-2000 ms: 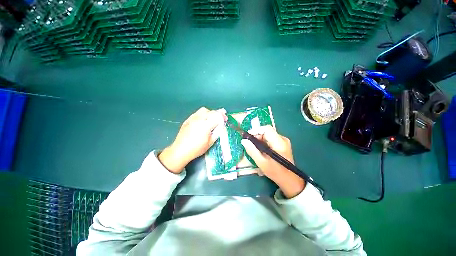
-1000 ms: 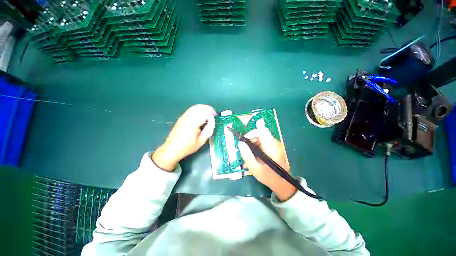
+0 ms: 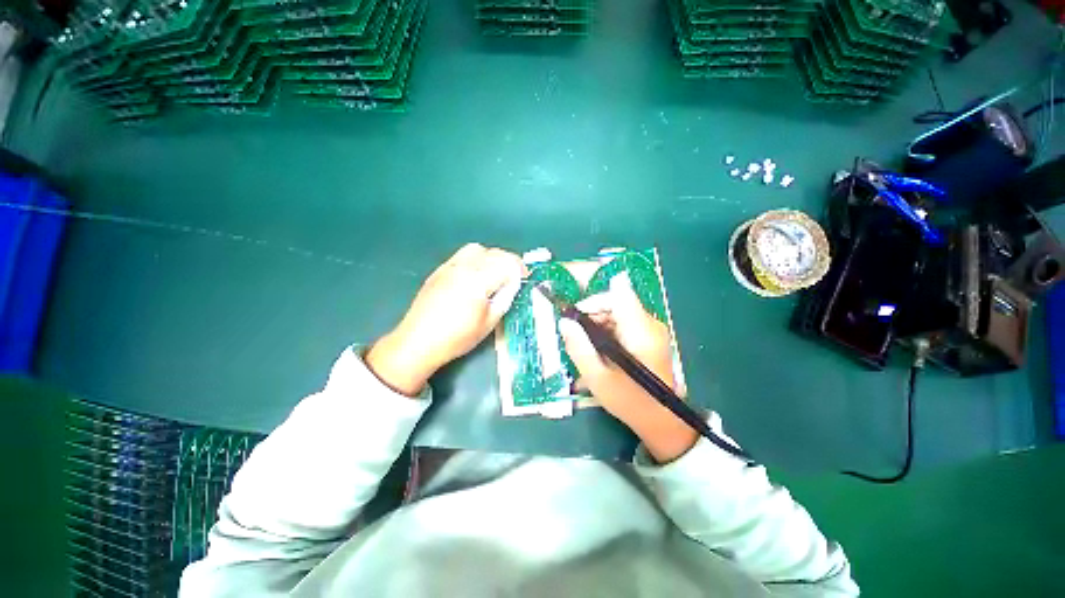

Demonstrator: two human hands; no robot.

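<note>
A green circuit board [image 3: 540, 350] with pale slots lies on a pale jig [image 3: 509, 395] on the mat in front of me. My right hand [image 3: 621, 356] holds a black soldering iron [image 3: 654, 388] like a pen, its tip at the upper left part of the board. My left hand [image 3: 458, 313] is at the board's upper left corner, fingertips pinched near the iron's tip. A thin solder wire [image 3: 315, 255] trails left from it across the mat. The wire's end between the fingers is too small to see clearly.
Stacked green boards [image 3: 350, 58] line the far side. A round pot [image 3: 785, 251], small white parts [image 3: 759, 172], a black tray [image 3: 858, 292] with blue-handled pliers [image 3: 911, 199] and a soldering station [image 3: 993, 321] are at right. A blue bin [image 3: 26, 269] and a board rack [image 3: 129, 502] are at left.
My left hand drew back from the board a second ago and is now again close to the iron's tip. My right hand still holds the iron over the board. The view has shifted slightly.
</note>
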